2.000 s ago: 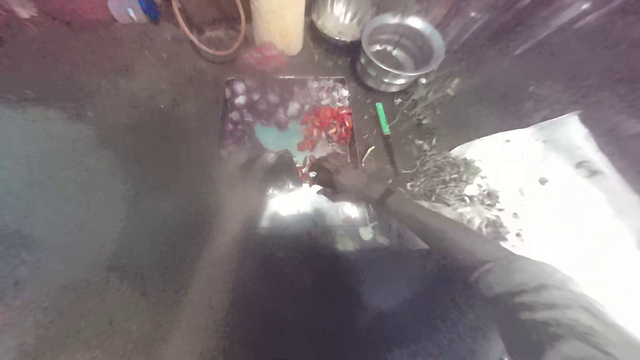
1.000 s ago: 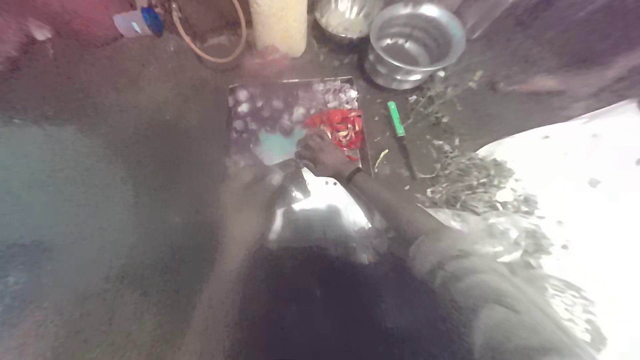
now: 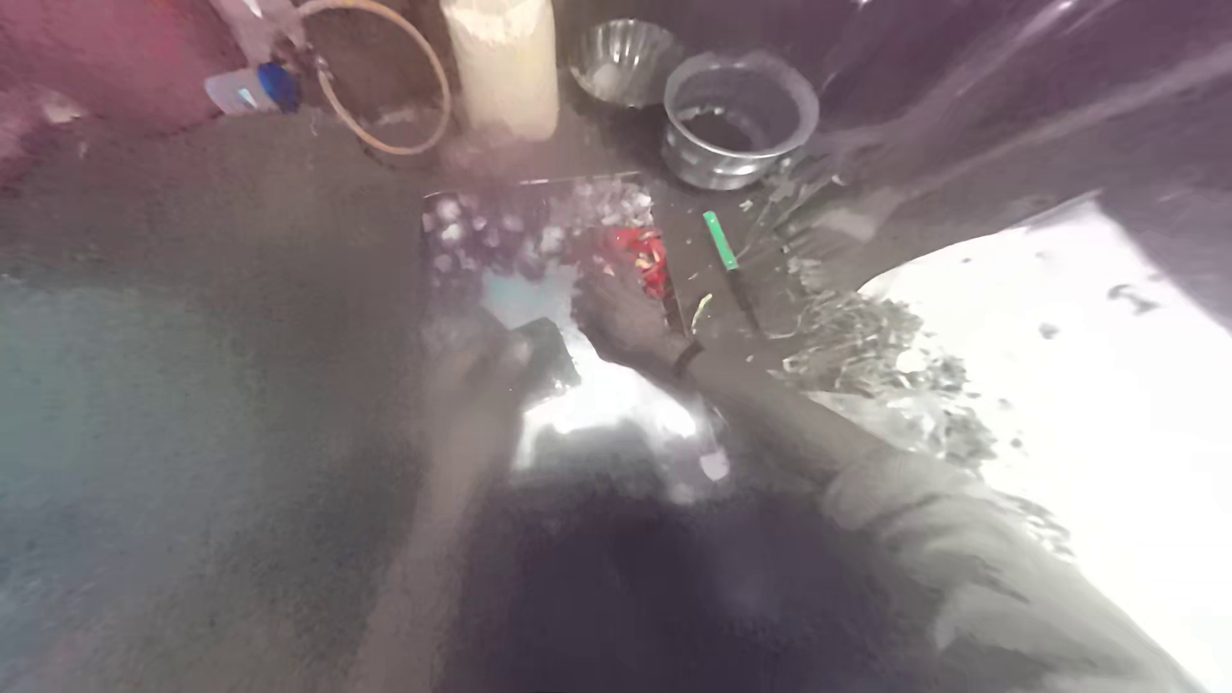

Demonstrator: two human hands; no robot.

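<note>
A shiny rectangular tray or board (image 3: 539, 183) lies on the floor before me. Pale chopped pieces (image 3: 549, 231) cover its far part, with chopped red pieces (image 3: 647, 258) at the far right. My left hand (image 3: 472, 346) is blurred over the left side, beside a dark flat object (image 3: 547, 354) that it seems to hold. What that object is I cannot tell. Over the right side, just below the red pieces, is my right hand (image 3: 626, 318), fingers pointing down to the board; whether it grips anything is hidden. A dark band circles the right wrist.
Right of the board lies a green-handled knife (image 3: 720, 241), with loose greens (image 3: 866, 337) and a white sheet (image 3: 1078, 385) beyond. A metal pot (image 3: 727, 168), a fluted metal bowl (image 3: 626, 63), a cream-coloured container (image 3: 505, 72), a hoop (image 3: 438, 72) and a blue-capped bottle (image 3: 241, 91) stand or lie behind.
My right hand has moved off the red pieces toward me since one second ago. The dark object by my left hand now shows more plainly.
</note>
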